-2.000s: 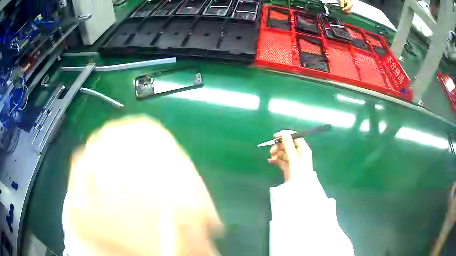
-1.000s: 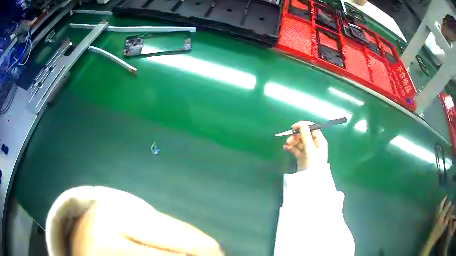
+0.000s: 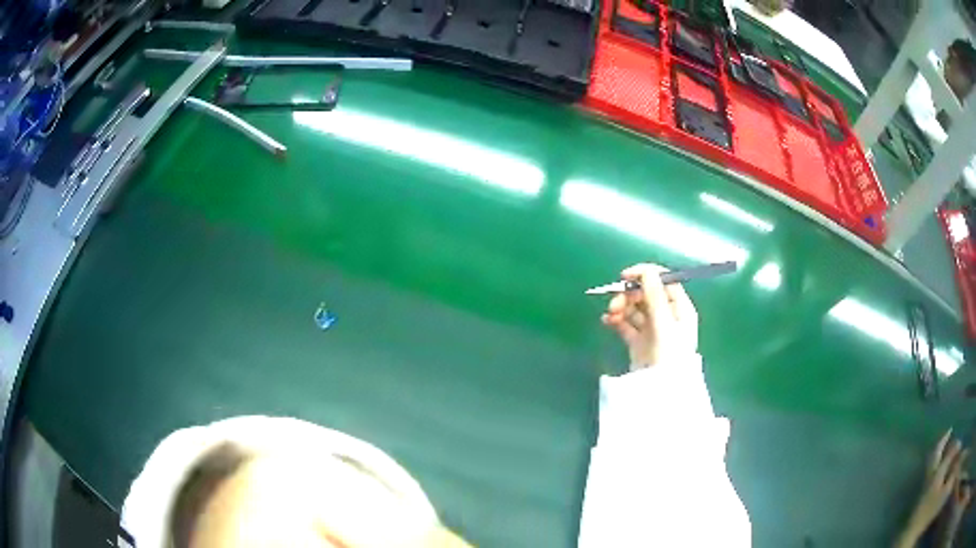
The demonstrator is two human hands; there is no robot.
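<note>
My right hand (image 3: 655, 313) holds slim black tweezers (image 3: 701, 273) like a pen above the green surface, with the pale tip pointing left. A large, overexposed pale shape at the lower left, with a sleeve-like rim, looks like my left arm or hand (image 3: 310, 498) very close to the camera. Its fingers cannot be made out, nor whether it holds anything. A thin black phone middle frame (image 3: 316, 105) lies at the upper left of the green surface (image 3: 428, 375), its left end close to the metal rail. It touches neither hand.
A black tray (image 3: 460, 37) and a red tray (image 3: 738, 118) line the far edge. Pale tubes (image 3: 321, 62) and a metal rail (image 3: 145, 139) are upper left. A blue scrap (image 3: 325, 317) lies left of centre. Another frame (image 3: 921, 353) and another person's hands (image 3: 936, 482) are at right.
The phone frame has shifted left towards the rail, and the frame at right has also moved left. The pale shape has dropped lower in view. My right hand keeps the tweezers.
</note>
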